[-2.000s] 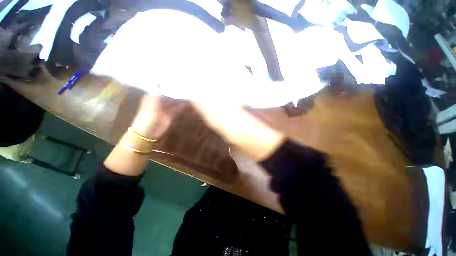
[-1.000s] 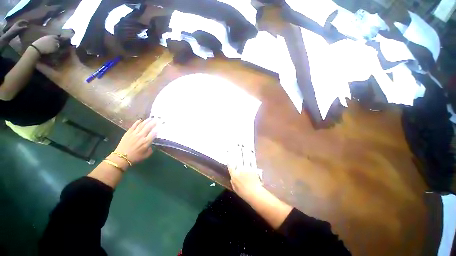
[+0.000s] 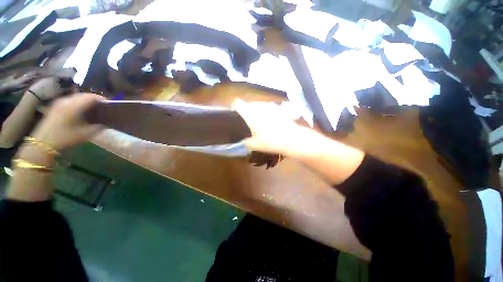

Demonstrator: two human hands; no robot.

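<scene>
A brown cut panel stack with white edges above and below is held up off the table, stretched between both hands and seen nearly edge-on. My left hand is closed on its left end, slightly blurred. My right hand is closed on its right end. The fingers on the far side are partly hidden. A small dark jagged piece shows below my right hand.
The shiny brown table lies beneath. Dark bundles topped with white paper cover its far side. A black cloth heap is at the right. Another person's hand is at the far left. A dark stool frame stands on the green floor.
The white-topped piece that lay flat near the table edge is now lifted and tilted, showing brown. Both hands have risen, the left moving leftward, and have closed on its ends.
</scene>
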